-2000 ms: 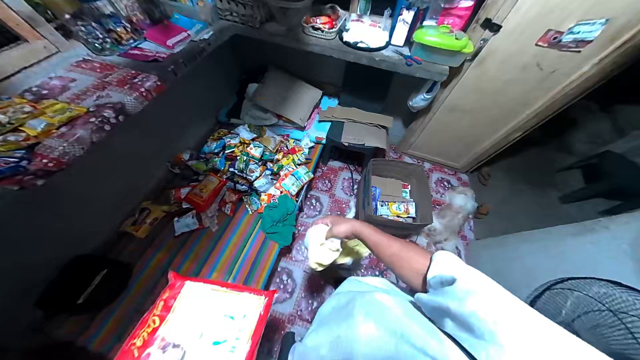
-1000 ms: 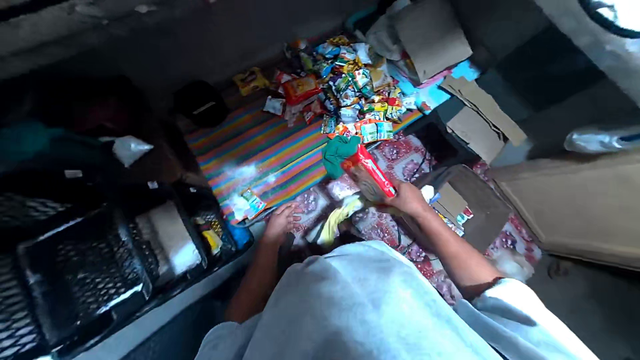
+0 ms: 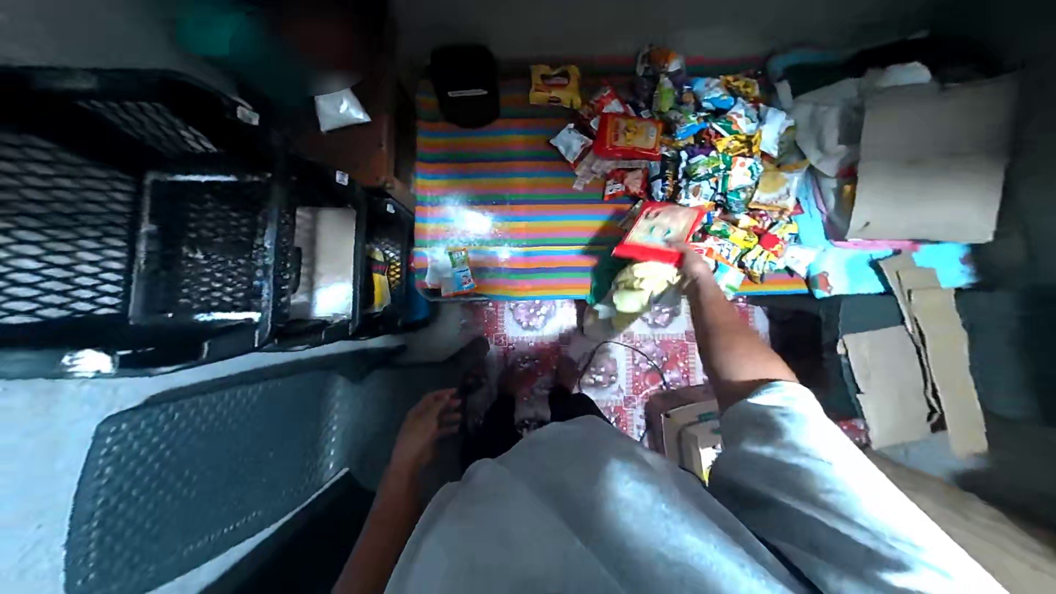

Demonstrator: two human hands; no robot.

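Observation:
My right hand (image 3: 695,266) grips a red plastic snack packet (image 3: 660,231) with a pale middle, at the near edge of the heap of snack packets (image 3: 718,157). A crumpled pale yellow cloth (image 3: 639,287) hangs just below the packet, against the same hand; whether my fingers hold it too is not plain. Behind the cloth a dark green cloth (image 3: 605,272) partly shows. My left hand (image 3: 431,419) hovers low at the left with bent, parted fingers and nothing in it. The heap lies on a striped mat (image 3: 503,181), where another red packet (image 3: 629,137) rests.
Black mesh crates (image 3: 202,247) stand at the left above a grey plastic chair (image 3: 214,462). A black cap (image 3: 465,85) and a small blue packet (image 3: 459,271) lie on the mat. Cardboard pieces (image 3: 895,384) are at the right, and an open box (image 3: 689,425) sits beside my right arm.
The view has turned a lot. Two seconds ago my right hand held only the pale yellow cloth; one second ago the red packet was in it. The packet is now at the heap's near edge.

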